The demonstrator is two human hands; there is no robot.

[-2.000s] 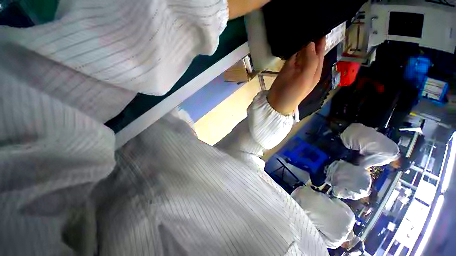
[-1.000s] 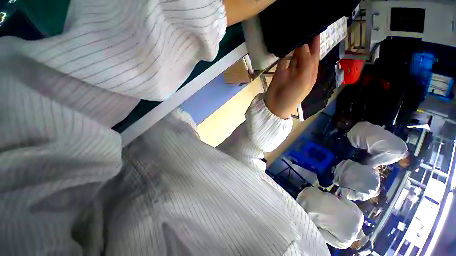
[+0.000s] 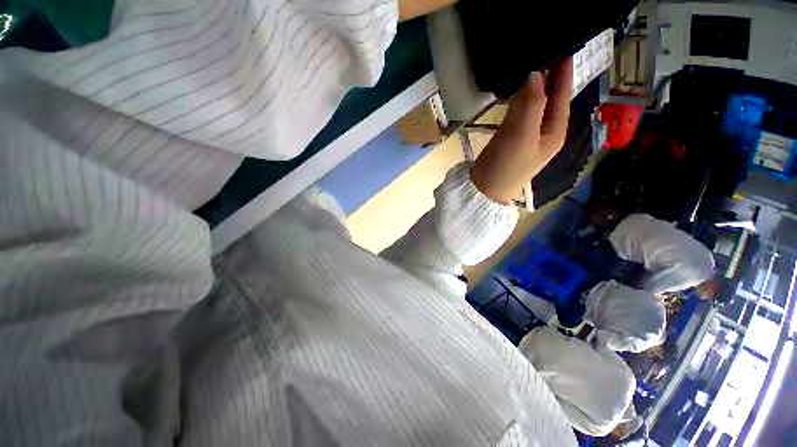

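Observation:
A large matte black block or stack [image 3: 550, 30] lies at the top edge, cut off by it, on a pale tray with a rounded corner [image 3: 456, 79]. My right hand [image 3: 524, 135] is at the block's lower edge, fingers extended and fingertips touching or just under it. Whether it grips the block cannot be told. A striped sleeve [image 3: 262, 70] crosses the upper left. Only a bare strip of my left forearm or wrist shows at the top edge. My left hand is out of the picture.
The green bench mat [image 3: 367, 113] has a white edge [image 3: 323, 166]. Beyond my right hand are printed white sheets [image 3: 594, 59], a dark stack [image 3: 564, 166] and a red bin [image 3: 619, 125]. Several people in pale smocks and a blue crate [image 3: 552, 271] are at the lower right.
My right hand has turned a little, with fewer fingers showing apart. The black block has shifted slightly. Less of my left forearm shows at the top.

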